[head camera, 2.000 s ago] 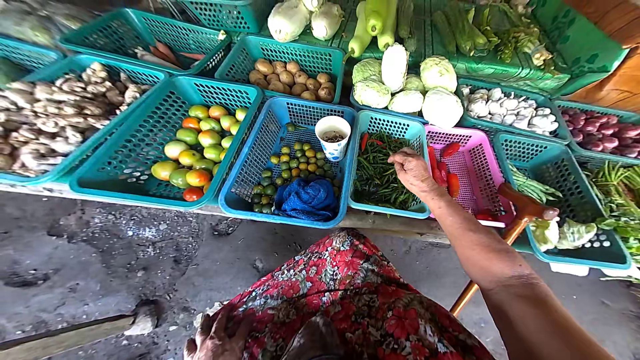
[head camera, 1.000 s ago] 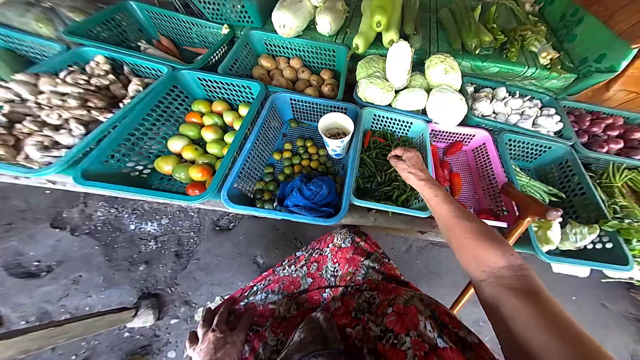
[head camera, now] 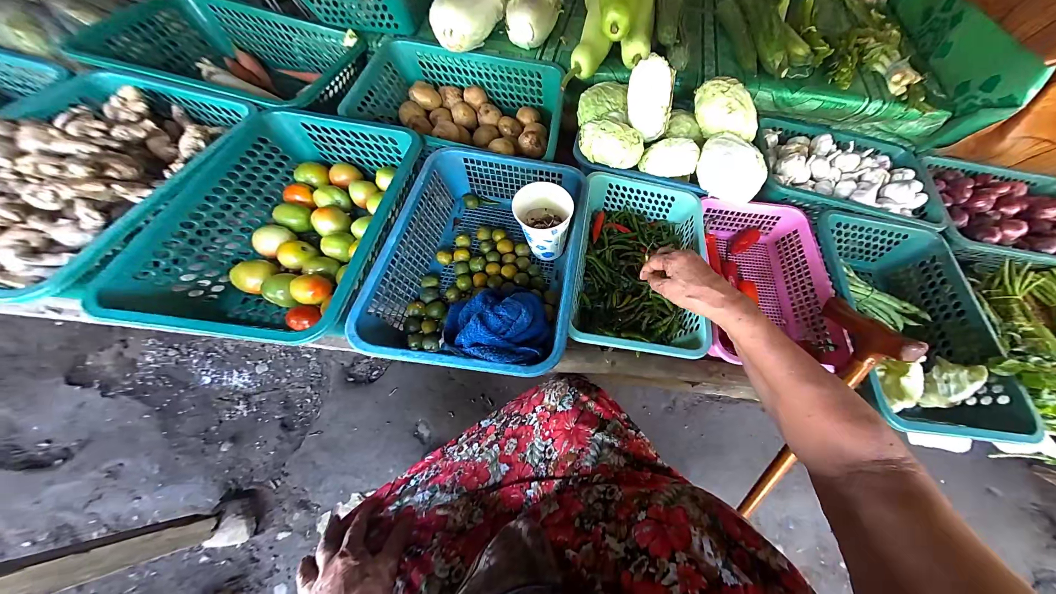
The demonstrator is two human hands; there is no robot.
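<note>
My right hand (head camera: 683,279) reaches over a light teal plastic basket (head camera: 642,341) of small green chili peppers (head camera: 619,289), fingertips bent together at their right side; whether a chili is between them I cannot tell. A few red chilies lie near that basket's upper left. My left hand (head camera: 360,551) rests on the floral red skirt at the bottom, fingers partly spread, holding nothing visible. Left of the chilies, a blue basket (head camera: 363,318) holds small green citrus fruits (head camera: 495,262), a blue net bag (head camera: 500,325) and a paper cup (head camera: 543,221) with dark bits inside.
A pink basket (head camera: 792,247) with red peppers sits right of the chilies. A wooden cane (head camera: 862,338) leans against the stand's edge beside my forearm. Baskets of tomatoes (head camera: 328,220), ginger (head camera: 74,173), potatoes (head camera: 474,115), garlic (head camera: 850,169) and shallots (head camera: 1002,206) surround them, with cabbages (head camera: 733,165) behind.
My right hand has shifted slightly within the chili basket's area. My left hand stays on the skirt.
</note>
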